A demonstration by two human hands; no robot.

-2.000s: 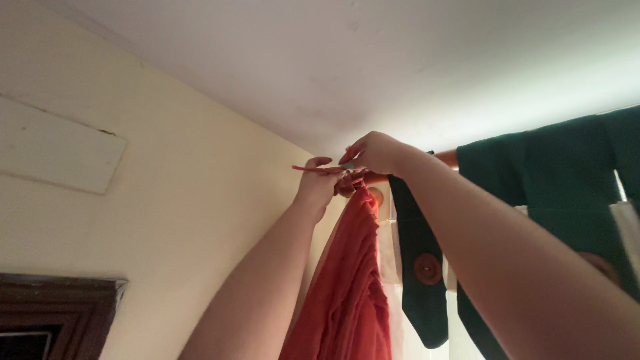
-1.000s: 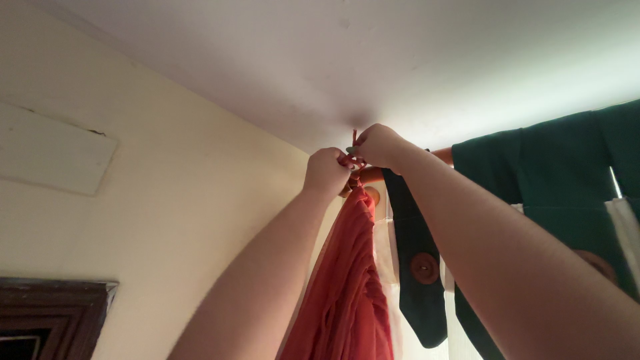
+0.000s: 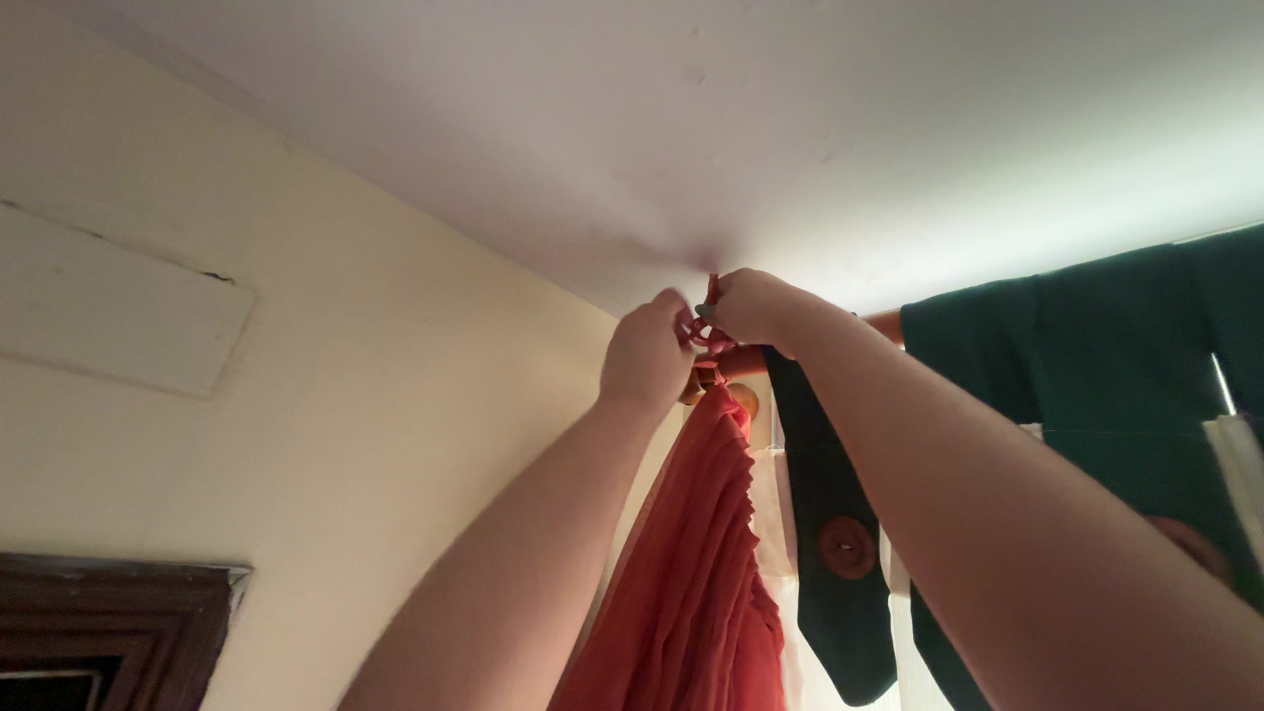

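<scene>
Both hands are raised at the end of a wooden curtain rod (image 3: 743,361), close under the ceiling. A red sheer fabric (image 3: 681,553) hangs gathered from the rod, with a red tie (image 3: 709,334) looped above it. My right hand (image 3: 755,308) pinches the tie, whose end sticks up beside the fingertips. My left hand (image 3: 647,351), slightly blurred, is at the left side of the loops; its fingertips are partly hidden, so whether it grips the tie is unclear. The rod's end knob lies partly behind my left hand.
Dark green curtain fabric (image 3: 987,346) drapes over the rod at right. A green strap with a round brown button (image 3: 847,546) hangs beside the red fabric. A pale panel (image 3: 118,301) is on the left wall, above a dark wooden frame (image 3: 118,612).
The tie's long end pointed left two seconds ago; now an end points up by my right fingers. My left hand has come a little away from my right since one second ago.
</scene>
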